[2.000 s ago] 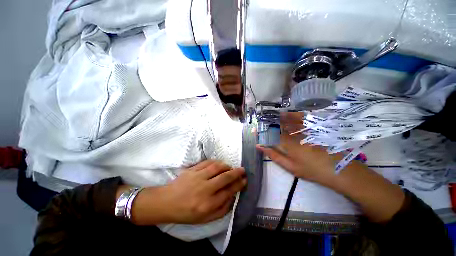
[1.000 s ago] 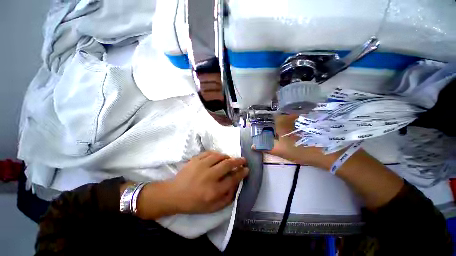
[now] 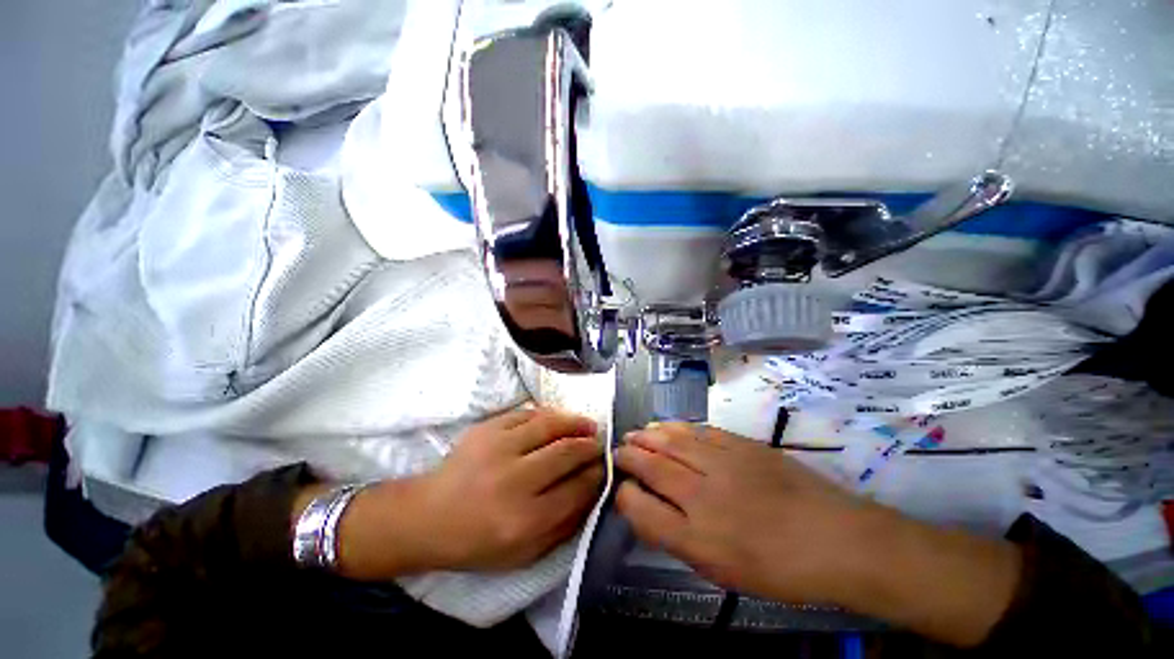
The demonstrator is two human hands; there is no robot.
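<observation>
A pale grey-white ribbed knit garment (image 3: 348,337) lies heaped left of the needle area, with its edge running towards me. A narrow white edge strip (image 3: 582,582) stands up along that edge. My left hand (image 3: 521,489) lies on the garment, its fingertips on the edge in front of the needle area. My right hand (image 3: 721,496) has its fingertips against the same edge from the right, meeting the left fingertips. A grey strip (image 3: 631,393) shows under the machine head and is partly hidden by my right hand. The needle tip cannot be made out.
The white machine head (image 3: 798,142) with a blue stripe fills the top. A chrome guard (image 3: 515,167) and a ridged grey dial (image 3: 776,317) sit on it. A grey-blue cylindrical piece (image 3: 679,390) is right of the foot. Woven labels (image 3: 953,367) lie at right. A black cord crosses the table.
My right hand has come from beside the cylindrical piece towards me, onto the garment edge next to my left fingertips. My left hand has stayed on the garment. The camera view has shifted slightly.
</observation>
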